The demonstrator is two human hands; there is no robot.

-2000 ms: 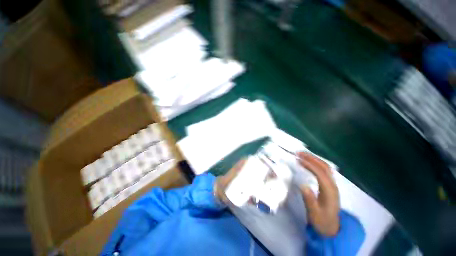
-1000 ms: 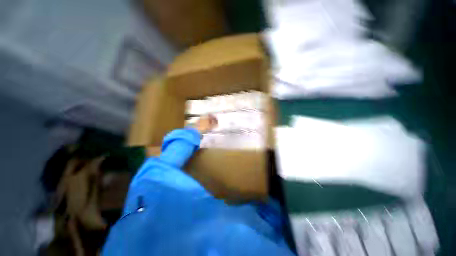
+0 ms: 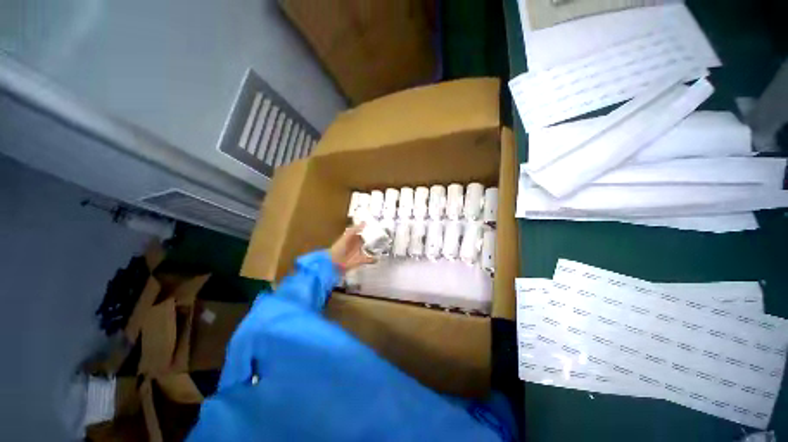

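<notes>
My left hand (image 3: 348, 249) is inside the open carton (image 3: 406, 341), at the left end of the second row. Its fingers are closed around a white cylindrical unit (image 3: 375, 237), which is tilted; whether it holds more than one is hard to tell. Two rows of upright white units (image 3: 429, 202) stand at the carton's far side. In front of them is a flat whitish layer (image 3: 423, 280). My right hand is not in view; only blue clothing shows at the bottom edge.
Printed label sheets (image 3: 648, 341) lie on the green bench (image 3: 622, 246) right of the carton. White strips and sheets (image 3: 639, 155) are piled farther back. A grey vented cabinet (image 3: 268, 125) stands beyond the carton at left. Opened cardboard boxes (image 3: 164, 345) lie at lower left.
The view has swung left from the bench to the carton. My left hand has gone from the bench into the carton, now with a unit at the row's left end. My right hand has left view.
</notes>
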